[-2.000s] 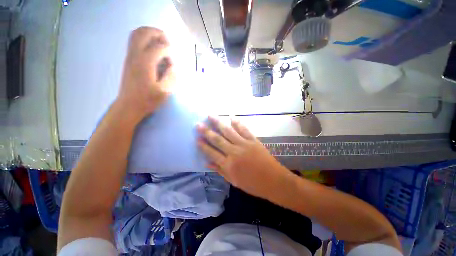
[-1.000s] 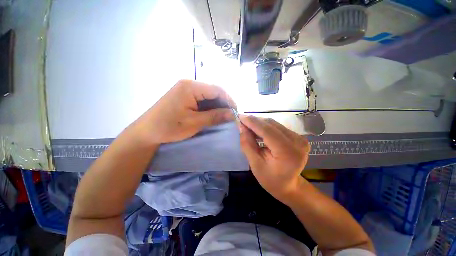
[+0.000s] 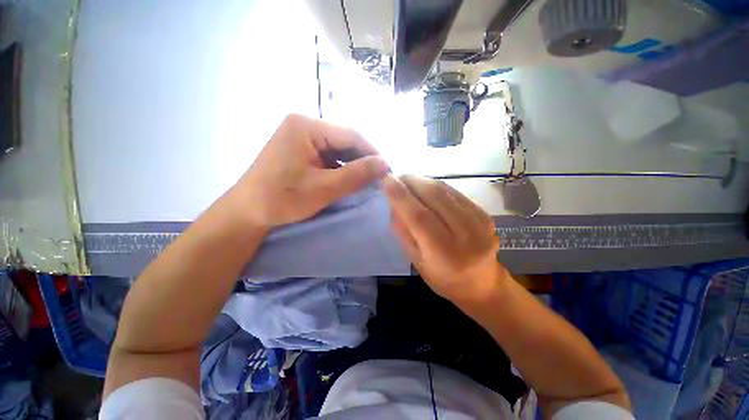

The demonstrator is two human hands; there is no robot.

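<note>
A light blue garment piece (image 3: 333, 242) lies over the front edge of the white table below my hands. My left hand (image 3: 308, 176) pinches its upper edge between thumb and fingers. My right hand (image 3: 448, 234) pinches the same edge just to the right, and the fingertips of both hands nearly touch. The pinched edge is small and partly hidden by the fingers. The hands are in front of the sewing machine's needle area, which is lost in white lamp glare. A ribbed grey knob (image 3: 446, 119) stands just behind my right hand.
A larger ribbed grey dial (image 3: 581, 26) and a purple cloth strip (image 3: 686, 61) are at upper right. A ruler strip (image 3: 608, 238) runs along the table's front edge. Blue cloth (image 3: 308, 312) hangs below the table, with blue baskets (image 3: 669, 316) at both sides.
Two seconds ago my left hand was farther left and up, and my right hand lay flat on the cloth. Both came together and pinched the edge; since one second ago they have shifted slightly.
</note>
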